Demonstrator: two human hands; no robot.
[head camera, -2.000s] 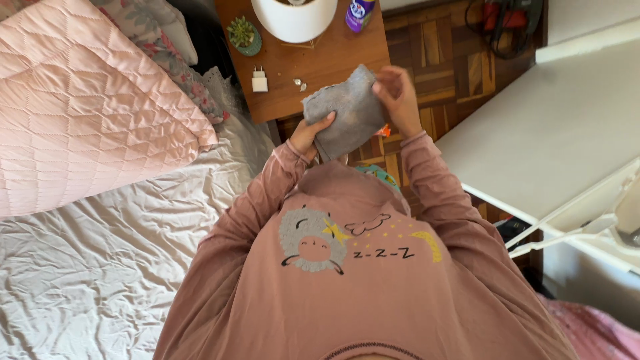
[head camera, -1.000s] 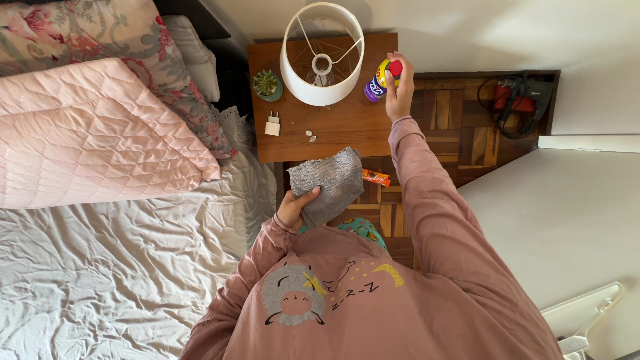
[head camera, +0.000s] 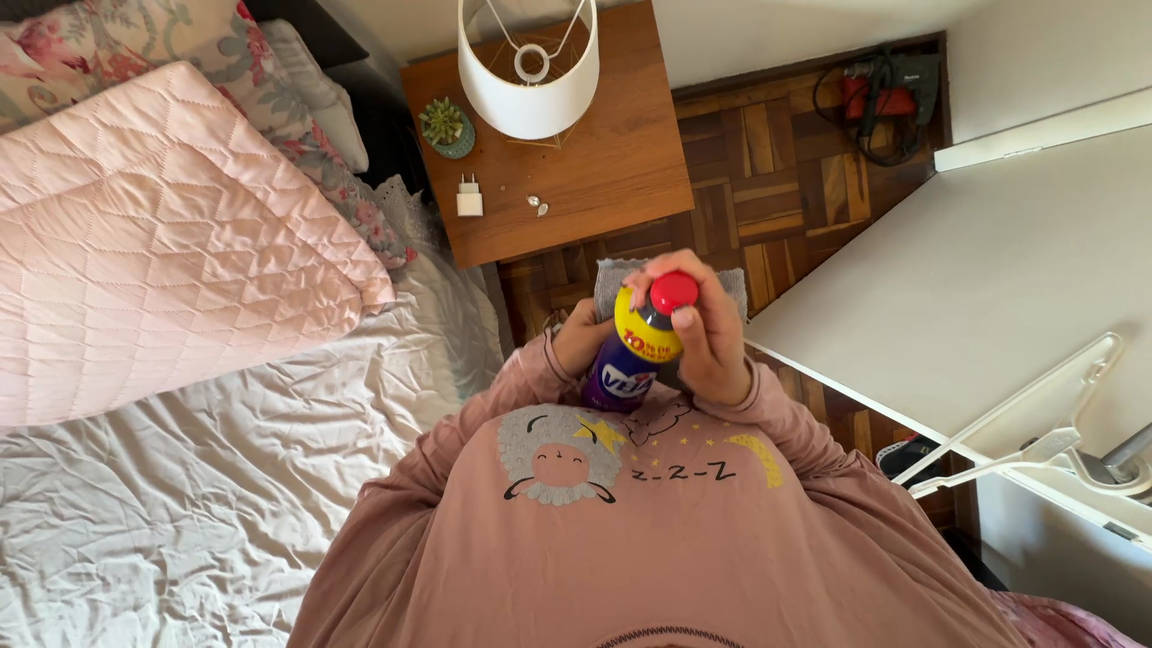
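Note:
A purple Veja cleaner bottle (head camera: 621, 364) with a yellow collar and a red cap is held tilted in front of my chest. My right hand (head camera: 706, 333) has its fingers around the red cap (head camera: 673, 292). Behind the bottle, a grey cloth (head camera: 610, 286) hangs partly hidden by the bottle and my right hand. My left hand (head camera: 583, 340) is at the cloth and the bottle's left side; its fingers are mostly hidden, so its exact grip on each does not show.
Ahead stands a wooden nightstand (head camera: 621, 117) with a white lamp (head camera: 531, 99), a potted succulent (head camera: 447, 130), a white charger plug (head camera: 469, 198) and small shiny pieces (head camera: 537, 206). A bed (head camera: 225, 468) lies left. White hangers (head camera: 1017, 450) rest on a white surface (head camera: 981, 270) right. A power drill (head camera: 891, 94) sits on the floor.
My right hand took hold of the bottle on the nightstand and has brought it to my chest, beside the cloth. An orange packet seen below the nightstand earlier is out of sight.

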